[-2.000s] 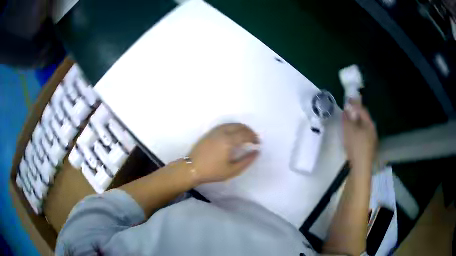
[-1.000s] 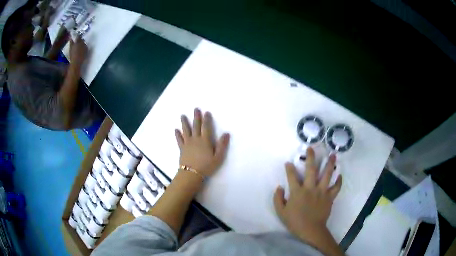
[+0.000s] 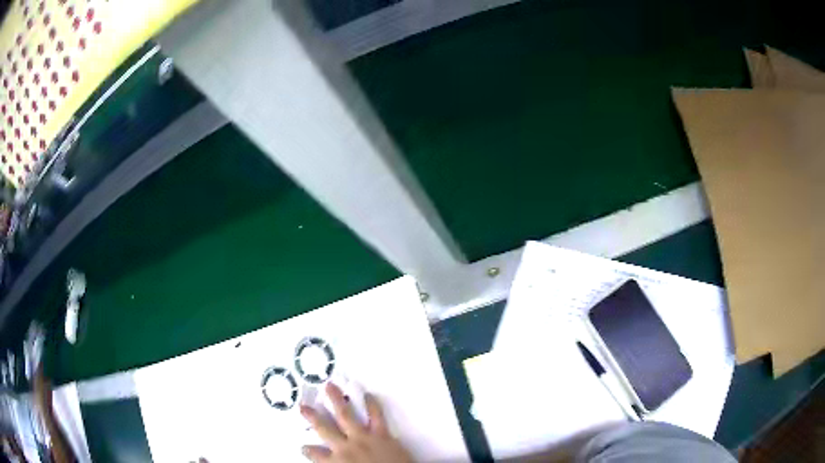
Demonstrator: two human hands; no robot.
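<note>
Two white handheld fans with grey-ringed heads lie side by side on the white work sheet [image 3: 199, 380], the left fan [image 3: 280, 389] a little lower than the right fan [image 3: 315, 361]. My right hand [image 3: 353, 436] is at the bottom edge, fingers spread over the fan handles, which are mostly hidden. Whether it grips them cannot be told. Of my left hand [image 3: 201, 460] only what look like fingertips show at the bottom edge; the rest is cut off.
A pale metal post [image 3: 317, 136] stands beyond the sheet. The green conveyor [image 3: 226, 244] carries a single fan [image 3: 74, 306]. Papers [image 3: 534, 389], a pen [image 3: 592, 358] and a smartphone [image 3: 640, 345] lie right, cardboard sheets [image 3: 769, 208] farther right. Another person's arm [image 3: 52, 425] shows far left.
The view has swung right to the post, papers and cardboard. The carton has left the picture and my left hand is nearly out. My right hand remains over the fan handles.
</note>
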